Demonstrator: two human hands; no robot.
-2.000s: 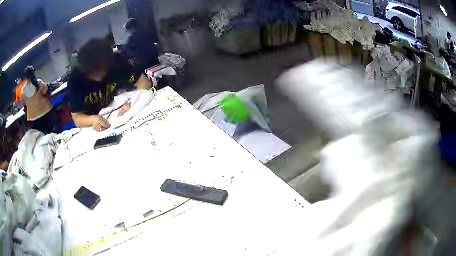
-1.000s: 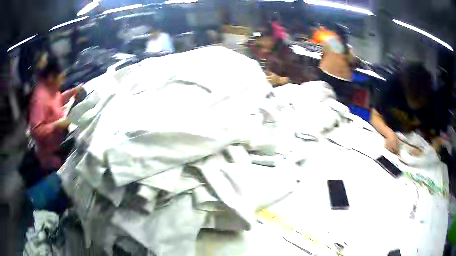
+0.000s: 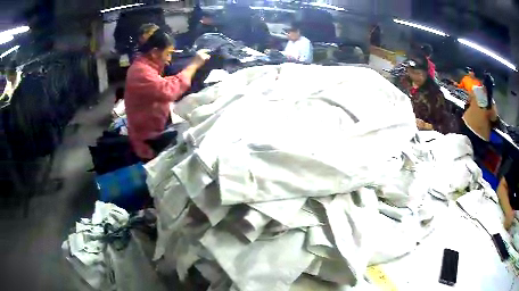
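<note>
Neither of my hands is in the picture. A large heap of pale grey-white garment pieces (image 3: 296, 136) lies nearest in front of me and fills the middle of the view. Its pieces are stacked loosely, with corners and edges hanging down at the front. A smartphone (image 3: 449, 266), flat and black, lies on the white table (image 3: 421, 264) to the right of the heap. Part of a yellow strip (image 3: 380, 277) shows at the bottom, beside the heap.
A person in a pink-red top (image 3: 149, 94) stands behind the heap at left, one arm raised. Below are a blue checked item (image 3: 122, 185) and a tied pale cloth bundle (image 3: 108, 244). Other people are at the back and right. A second dark phone-like object (image 3: 501, 246) lies at far right.
The view has swung left from the table to the heap, so the phones now sit at the right. The blurred white cloth seen earlier at right is out of view. The pink-red person's arm is higher.
</note>
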